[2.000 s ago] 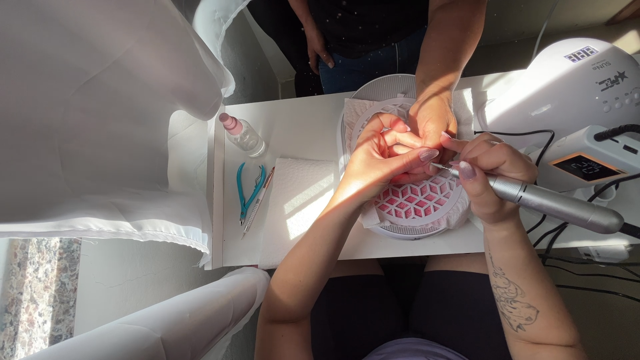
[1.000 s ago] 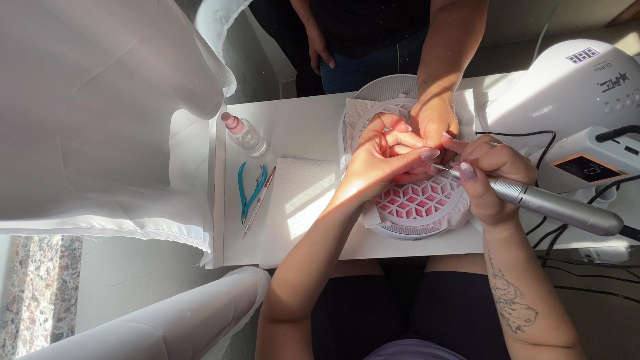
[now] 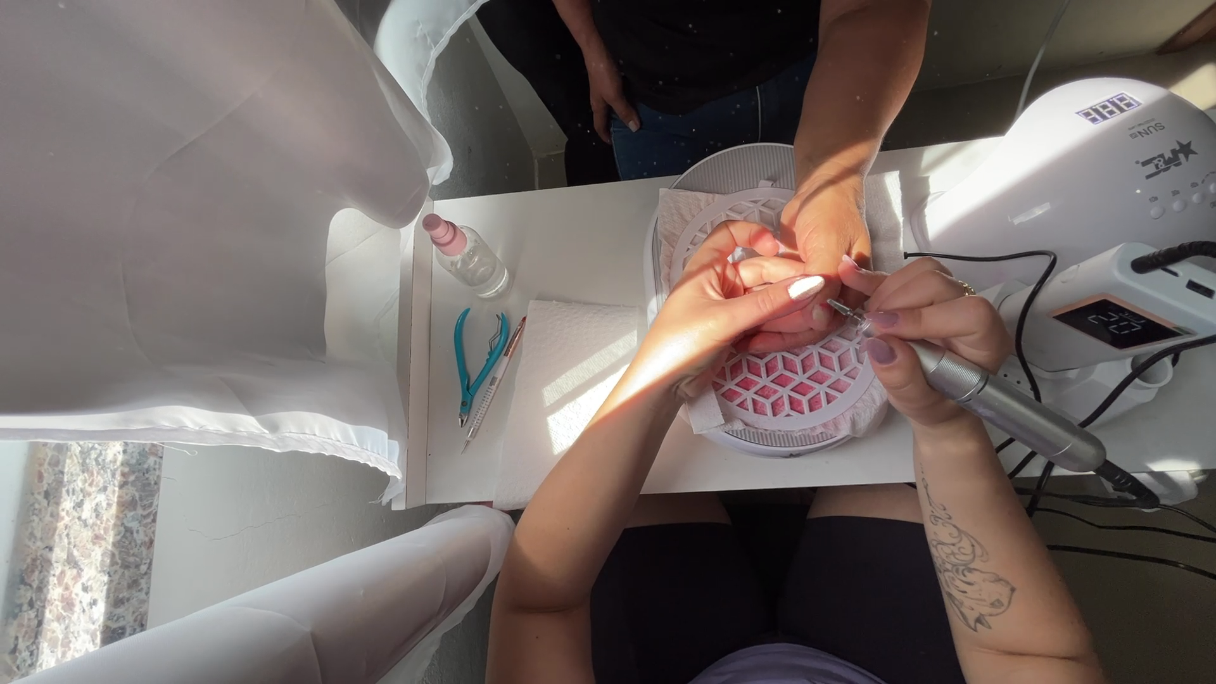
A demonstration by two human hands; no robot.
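Observation:
My right hand [image 3: 926, 332] grips a silver electric nail drill [image 3: 1007, 404] like a pen, its bit close to a fingertip of the other person's hand [image 3: 826, 223]. That person's fingers are held in my left hand [image 3: 727, 299], whose thumb lies by the same fingertip; whether the bit touches the nail cannot be told. Both my hands are above a round white nail dust collector [image 3: 779, 442] with a pink filter under its patterned grille and tissue around it. A black cord runs from the drill's rear end toward the right.
On the white table [image 3: 560, 237] at left are a spray bottle [image 3: 467, 256] with a pink top, turquoise nippers [image 3: 478, 366], a slim pointed tool [image 3: 494, 385] and a folded paper towel [image 3: 570, 380]. A nail lamp [image 3: 1092, 171], drill control unit [image 3: 1107, 313] and black cables occupy the right. White curtains hang left.
The drill and my right hand have shifted very slightly around the same fingertip. My left hand keeps its hold on the other person's fingers.

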